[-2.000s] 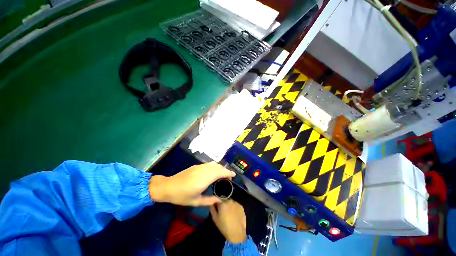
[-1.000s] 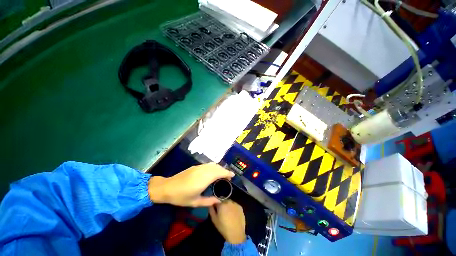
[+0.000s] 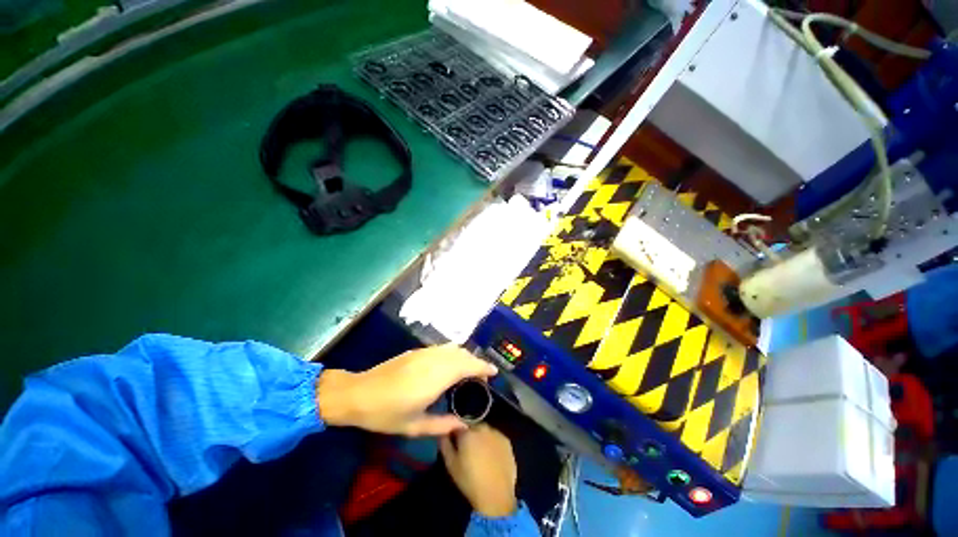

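Observation:
A round black ring with a thin shiny rim (image 3: pixel 471 401) is held in front of the press's blue front strip. My left hand (image 3: pixel 404 392) comes from the left in a blue sleeve and grips the ring between thumb and fingers. My right hand (image 3: pixel 483 463) is below it, with its fingertips at the ring's lower edge; whether they grip it is unclear. On the press, the orange-brown fixture (image 3: pixel 725 301) lies under the end of the pale press head (image 3: pixel 779 284), which partly hides its dark centre.
The control panel (image 3: pixel 575 398) is just right of my hands. White cloth (image 3: pixel 470 271) lies left of the hazard-taped bed (image 3: pixel 630 325). A black head strap (image 3: pixel 336 187) and blister tray (image 3: pixel 473 105) are on the green bench. A white box (image 3: pixel 819 425) stands beyond the press's right side.
The press head covers more of the fixture's dark centre than one second ago, much as two seconds ago. The view has shifted slightly. My hands hold nearly the same pose on the ring.

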